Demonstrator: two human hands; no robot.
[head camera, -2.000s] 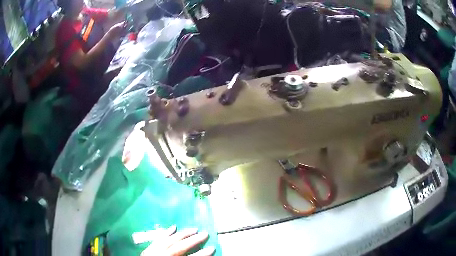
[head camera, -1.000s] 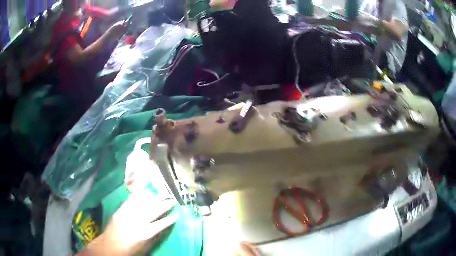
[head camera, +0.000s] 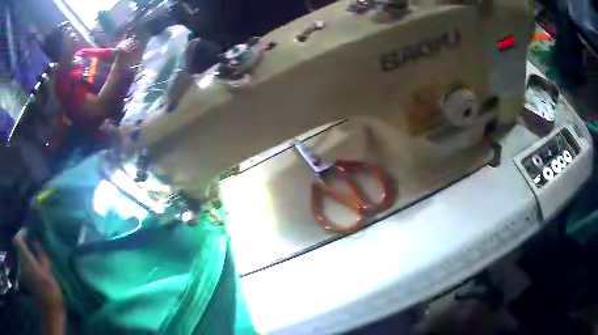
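Green cloth (head camera: 151, 275) lies bunched in folds left of and below the needle area, lit brightly near the presser foot (head camera: 187, 214). The cream sewing machine head (head camera: 275, 91) runs from there to the upper right. My left hand (head camera: 39, 271) is at the far left beside the cloth, dim and blurred; whether its fingers hold the cloth's edge cannot be told. My right hand is out of the picture. Orange-handled scissors (head camera: 352, 199) lie on the machine bed (head camera: 262, 216), blades towards the upper left.
A control panel (head camera: 549, 159) with pale digits is at the right end of the white table front (head camera: 393, 268). Clear plastic (head camera: 154, 75) stands behind the head at upper left. A person in red (head camera: 79, 85) is beyond it.
The view has swung, so the machine sits higher and further left. My left hand has gone from the cloth by the needle to the far left. My right fingertips have left view. The cloth is more bunched.
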